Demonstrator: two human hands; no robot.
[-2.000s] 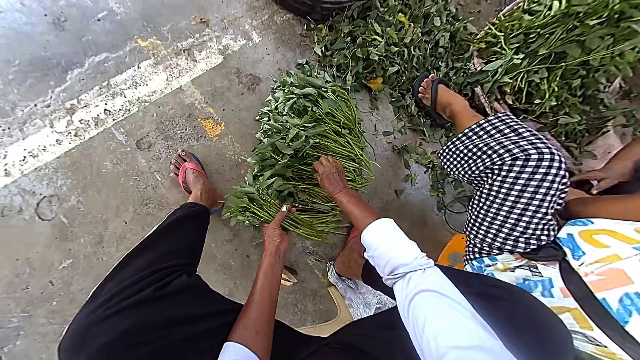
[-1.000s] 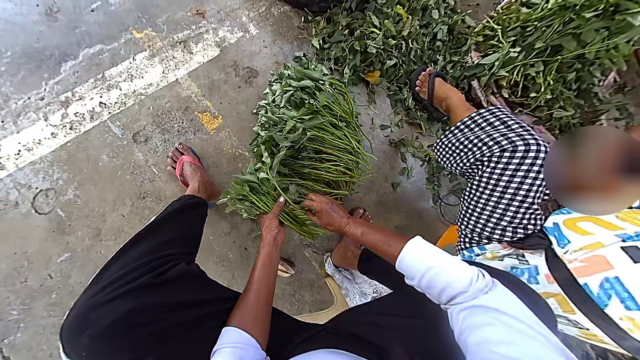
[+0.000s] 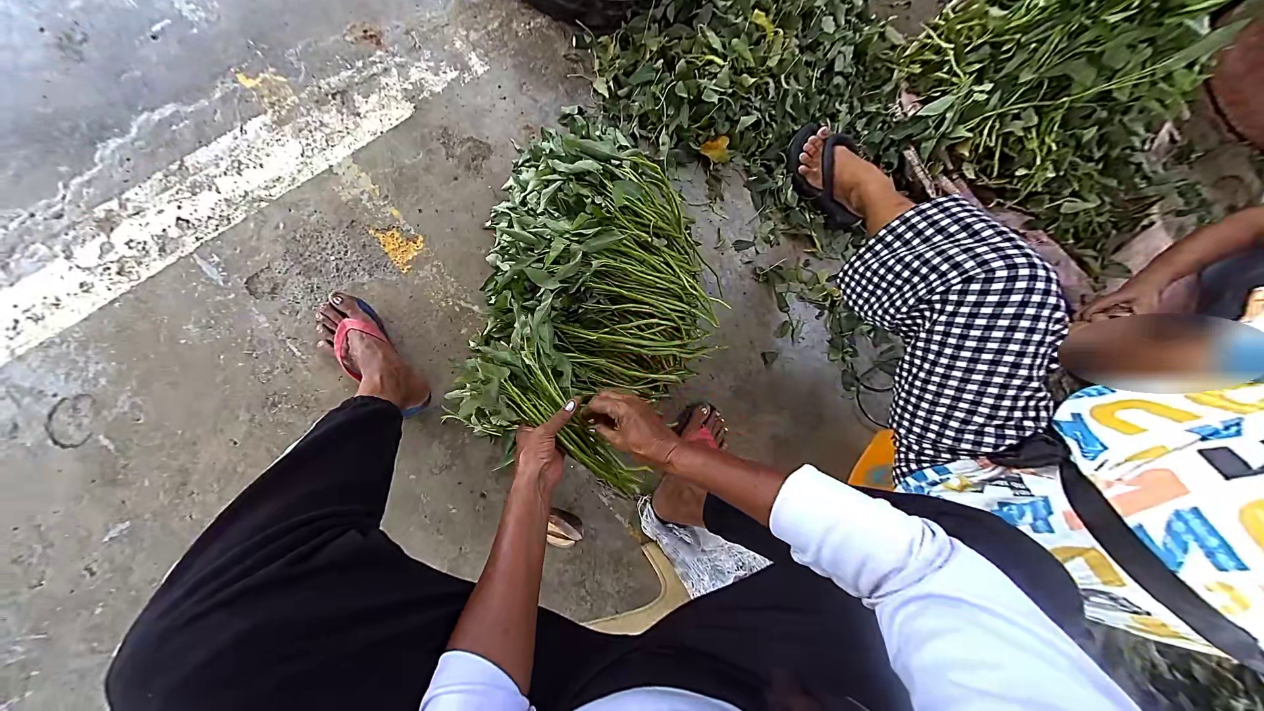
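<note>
A long row of leafy green stems [image 3: 612,267] lies on the concrete in front of me, leaves to the left and cut stems to the right. At its near end, my left hand [image 3: 541,446] holds a small bunch of the stems [image 3: 528,390], thumb on top. My right hand [image 3: 632,427] is at the same bunch, just right of the left thumb, with its fingers bent together at the stems. What its fingertips grip is too small to tell.
Loose leafy greens [image 3: 741,69] and a larger pile of stems [image 3: 1066,109] lie at the top right. A co-worker in checked trousers [image 3: 978,316] sits at the right, one sandalled foot [image 3: 834,176] by the greens. Clear plastic [image 3: 701,548] lies beside my right foot [image 3: 691,474].
My right hand has moved from on top of the row to the near bunch, beside my left hand. The near bunch now stands slightly apart from the row.
</note>
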